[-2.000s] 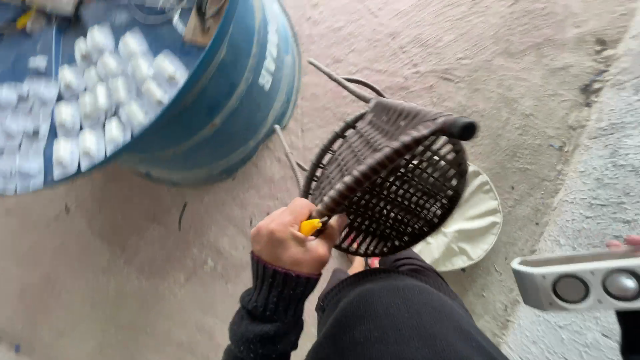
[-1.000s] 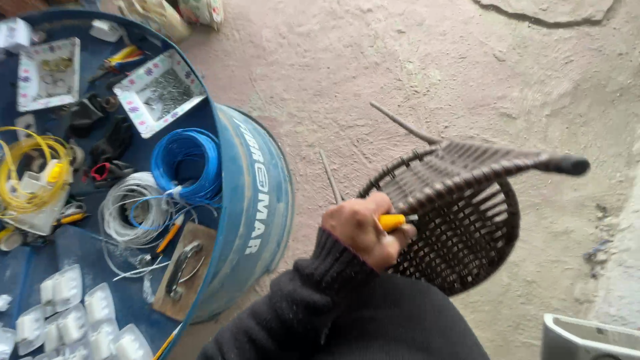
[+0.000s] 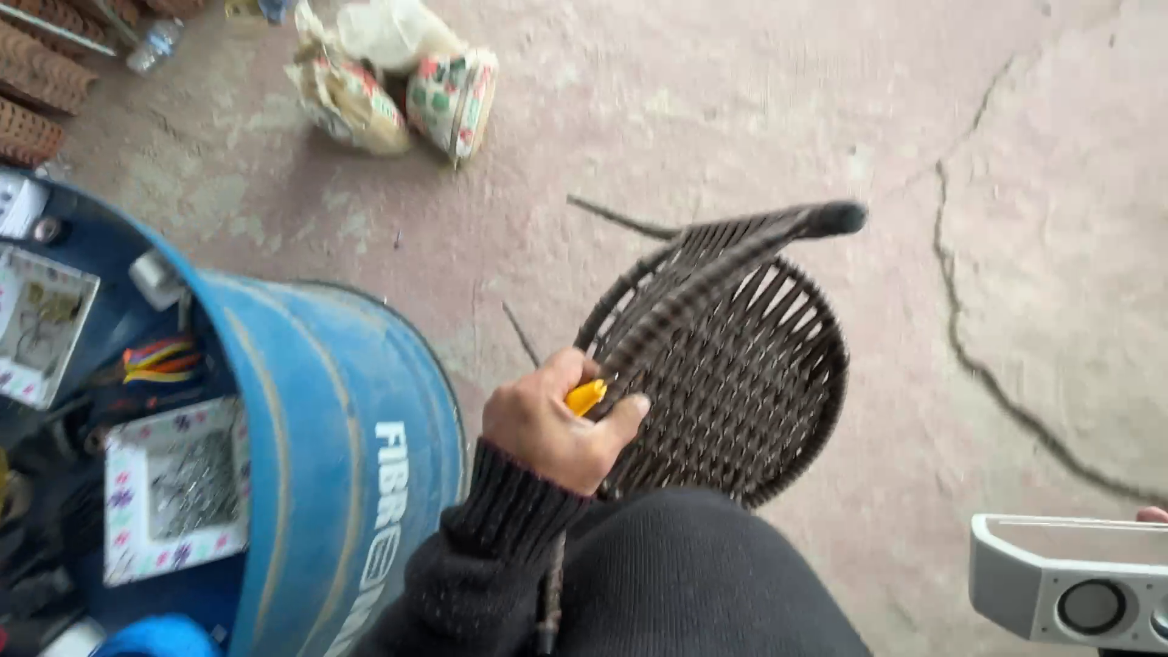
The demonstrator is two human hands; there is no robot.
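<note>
My left hand (image 3: pixel 557 424) grips a dark woven wicker chair (image 3: pixel 721 392) by its frame, with a yellow-handled tool (image 3: pixel 586 397) also held between the fingers; what kind of tool cannot be told. The chair is tilted, its round woven seat beside my dark-clothed leg. At the far right edge, fingertips of my right hand (image 3: pixel 1152 516) show behind a white device with round grey-black discs (image 3: pixel 1077 584), and most of that hand is out of view.
A blue tank (image 3: pixel 338 411) stands at left, with trays of small metal parts (image 3: pixel 196 488), pliers (image 3: pixel 160 360) and blue coil (image 3: pixel 155 639) on it. Printed sacks (image 3: pixel 452 105) lie on the cracked concrete floor (image 3: pixel 912 119). Perforated bricks (image 3: pixel 41 82) are stacked at upper left.
The view has shifted a lot; sacks and bricks now show. The round pale cushion-like thing seen under the chair two seconds ago is out of sight. My left hand still holds the chair and yellow-handled tool.
</note>
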